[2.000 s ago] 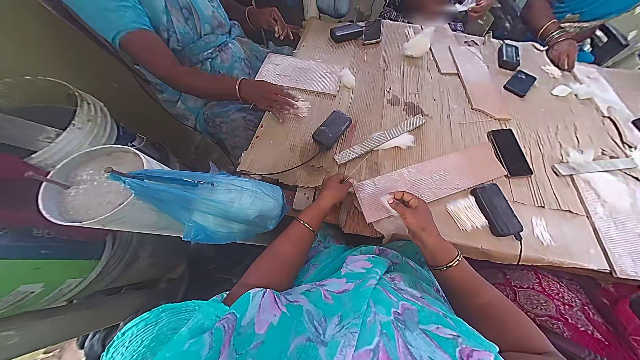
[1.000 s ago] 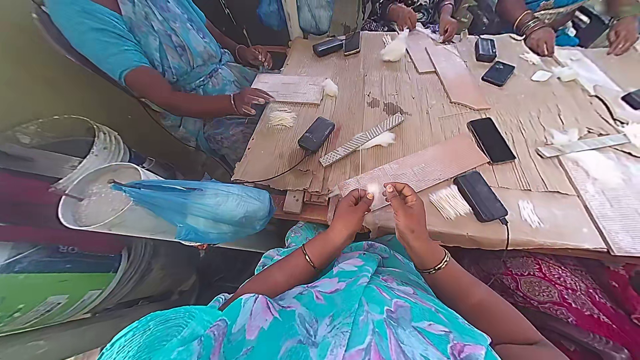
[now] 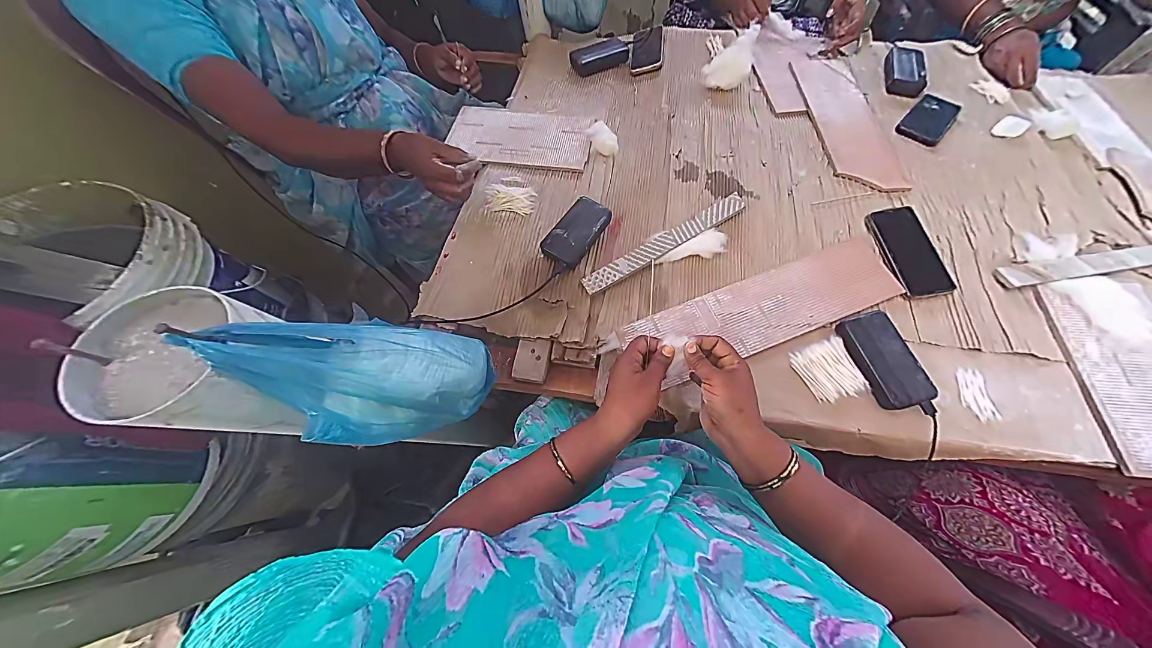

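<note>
Between my fingertips is a small tuft of white cotton (image 3: 675,344), pinched by my left hand (image 3: 635,378) from one side and my right hand (image 3: 723,382) from the other. Both hands are over the near end of a pinkish ridged board (image 3: 783,301). A patterned metallic strip (image 3: 664,245) lies beyond them, with a larger cotton tuft (image 3: 697,247) against it. To the right of my right hand are a bundle of thin pale sticks (image 3: 828,369) and a black power bank with a cable (image 3: 886,360). A black smartphone (image 3: 911,252) touches the board's far end.
Corrugated cardboard (image 3: 774,189) covers the table. At the left, another person's hand (image 3: 436,166) rests by a ridged board (image 3: 522,138). A blue plastic bag (image 3: 360,373) lies against a white bucket (image 3: 135,360) beside the table. More people's hands are along the far side.
Two seconds ago my hands were apart over the board; they have come together at the cotton tuft. The person at the left has moved a hand off the pile of sticks.
</note>
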